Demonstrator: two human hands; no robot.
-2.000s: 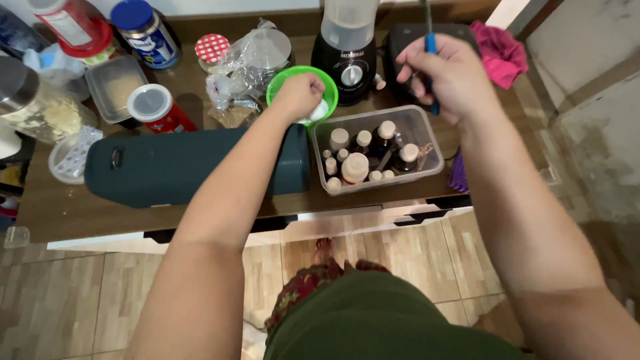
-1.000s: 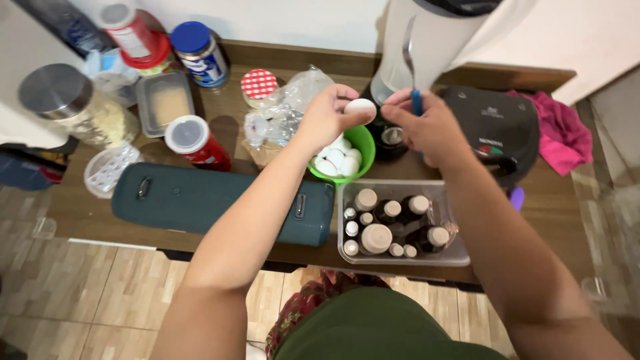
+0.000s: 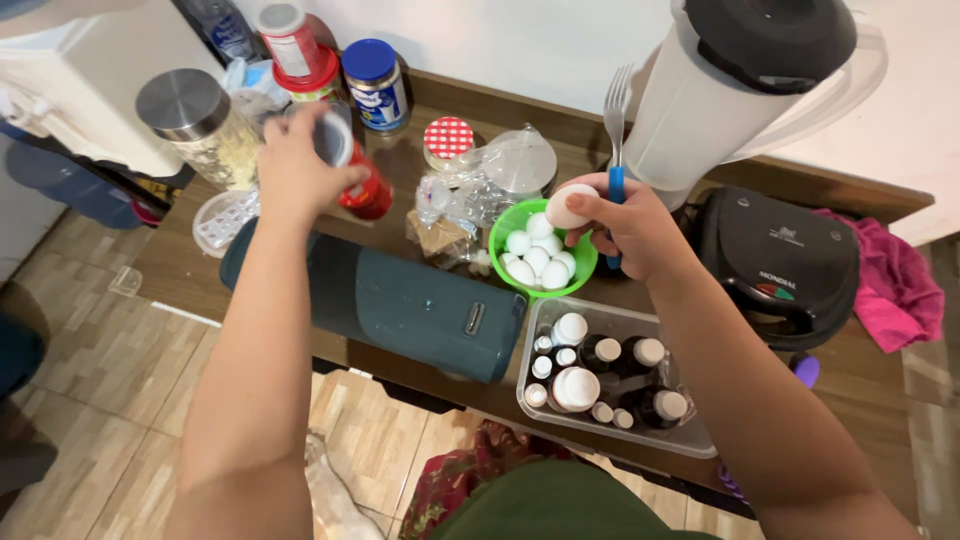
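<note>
My right hand point(image 3: 615, 221) grips a white egg point(image 3: 570, 207) between thumb and fingers, along with the blue handle of a metal fork point(image 3: 616, 127) whose tines point up. Just below is a green bowl point(image 3: 498, 259) of several white eggs. My left hand point(image 3: 311, 165), blurred, is spread at a red canister point(image 3: 367, 187) with a pale lid, which is tilted; whether the fingers grip it I cannot tell. Behind that hand, a clear plastic container point(image 3: 341, 112) is mostly hidden.
A dark blue speaker point(image 3: 427, 304) lies along the counter's front. Beside it stands a plastic box point(image 3: 536, 412) of bottles. A blender point(image 3: 720, 112), a black sandwich maker point(image 3: 780, 262) and a pink cloth point(image 3: 896, 285) are on the right. Jars point(image 3: 184, 109) and a blue-lidded can point(image 3: 376, 90) stand back left.
My left hand has moved left from the egg to the red canister. The egg, held at both hands one second ago, is now in my right hand alone, with the fork still there.
</note>
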